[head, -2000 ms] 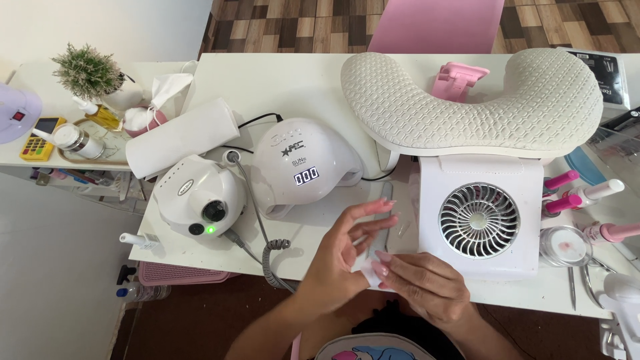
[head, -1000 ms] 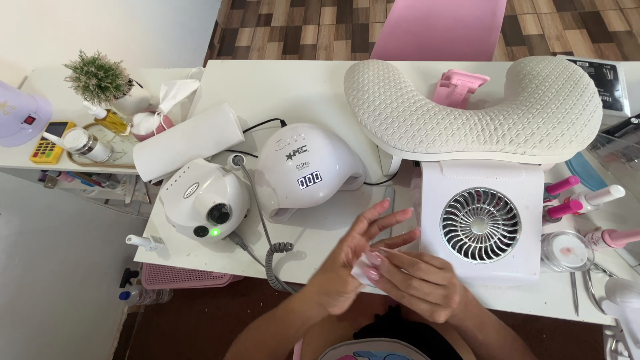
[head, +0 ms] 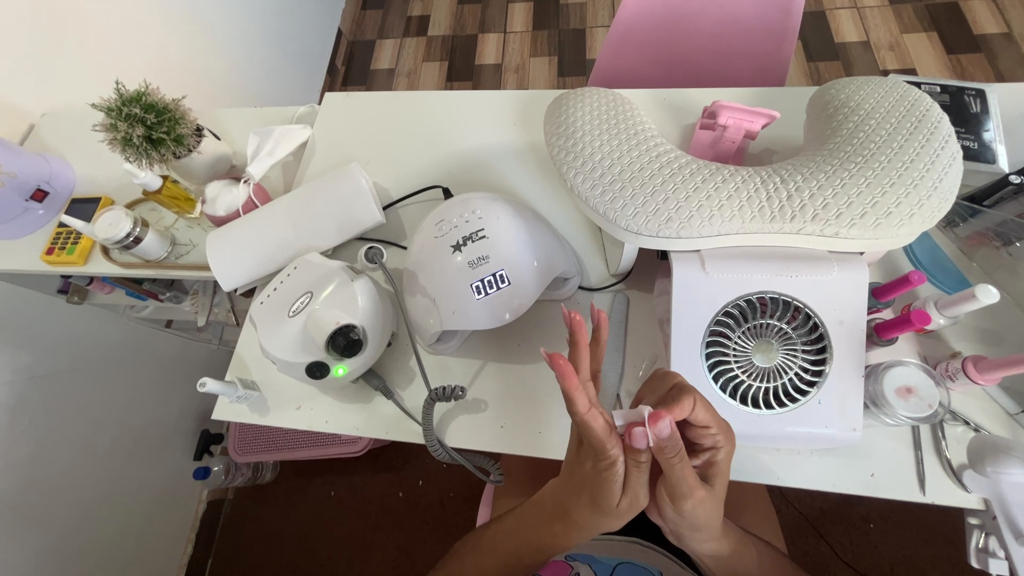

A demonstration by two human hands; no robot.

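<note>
Near the front edge of the white table, my left hand (head: 600, 448) has its thumb against a small white wipe (head: 634, 418), its other fingers spread upward. My right hand (head: 688, 456) pinches the same wipe between thumb and fingers, at the tip of the left thumb. A grey nail file (head: 614, 344) lies on the table just beyond my hands. To the left stands a white nail lamp (head: 488, 264) with a lit display, and farther left a nail drill machine (head: 320, 328) with a green light. A white nail dust collector (head: 766, 352) is right of my hands.
A textured white armrest (head: 752, 200) spans the far right, around a pink phone stand (head: 730, 132). Nail polish bottles (head: 904, 324), a glass jar (head: 906, 392) and metal tools (head: 920, 460) are at the right. A paper roll (head: 296, 226) lies behind the drill; its coiled cable (head: 445, 394) hangs over the front edge.
The fingers of my left hand have straightened and point upward more. My right hand has shifted its hold on the wipe, now at the left thumb's tip.
</note>
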